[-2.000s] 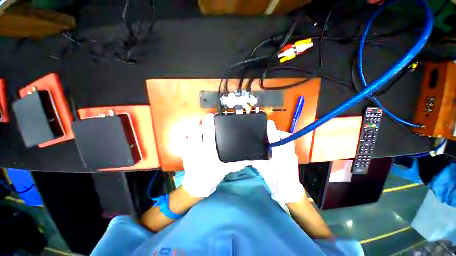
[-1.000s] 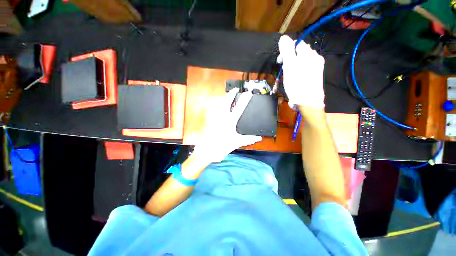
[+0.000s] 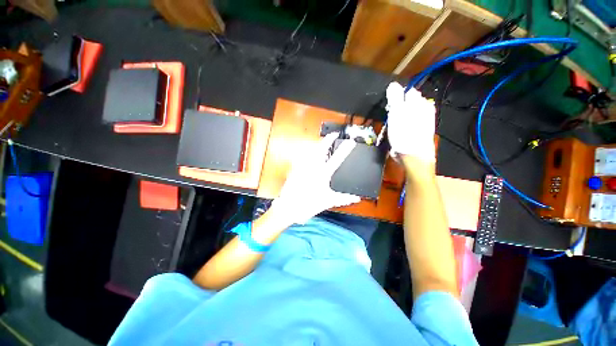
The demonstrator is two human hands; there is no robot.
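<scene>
A black set-top box (image 3: 361, 170) lies on the orange work board (image 3: 286, 132), its far edge at the silvery connector jig (image 3: 359, 134). My left hand (image 3: 309, 177), white-gloved with a blue wrist band, lies on the box's left side, fingers spread over its edge. My right hand (image 3: 411, 125), also gloved, is beyond the box's far right corner, closed around the end of the blue cable (image 3: 488, 46). The plug in it is hidden by the fingers. A blue pen (image 3: 402, 196) lies partly under the right forearm.
Black boxes (image 3: 213, 140) rest on salmon pads to the left. A remote control (image 3: 489, 215) lies at the right near the front edge. An orange test box (image 3: 566, 177) stands far right. A wooden shelf part (image 3: 386, 34) is at the back, with thin black cables around it.
Two seconds ago both hands held the box's sides and the blue cable ran to its right side. Since then my right hand has moved up with the cable. The view has shifted and tilted.
</scene>
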